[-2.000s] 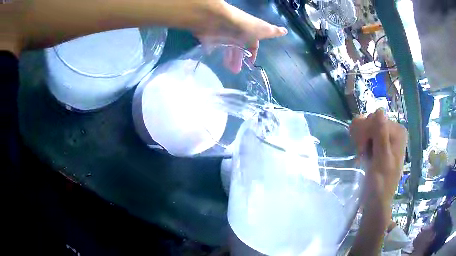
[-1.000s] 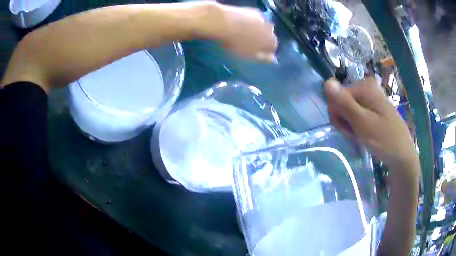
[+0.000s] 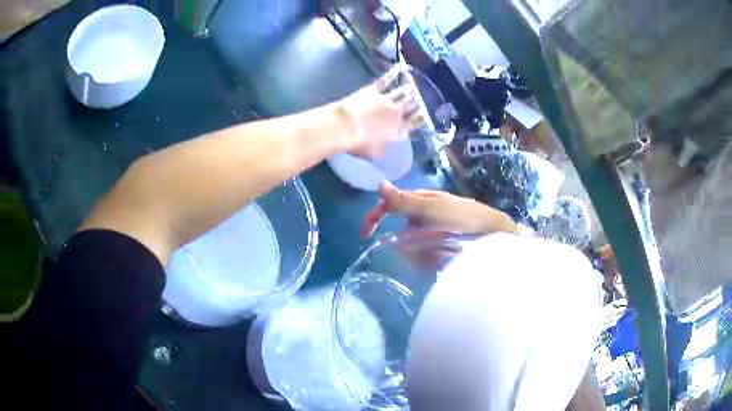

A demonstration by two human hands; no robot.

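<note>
A see-through vessel with a white lower part (image 3: 373, 164) is at the bench's far side. My left hand (image 3: 377, 120) lies over it, its blurred fingers at the clear rim. My right hand (image 3: 433, 215) is just below and right, thumb and fingers apart; its lower fingers show behind clear material. A large white vessel part (image 3: 506, 321) is close to the camera and hides my right forearm; whether my right hand bears it is unclear. Two more clear vessels with white lower parts, one left (image 3: 221, 269) and one lower centre (image 3: 321, 345), stand on the bench.
A low white bowl (image 3: 116, 60) with a side line stands on the dark-green bench (image 3: 193, 96) at upper left. Mixed silvery and dark parts (image 3: 514, 181) lie along the far edge. A green post (image 3: 602, 193) rises at the right. Drops dot the bench.
The view has shifted, so the standing vessels sit lower and the bowl shows fully. My right hand has moved left, towards my left hand. The near vessel now shows mostly its white part.
</note>
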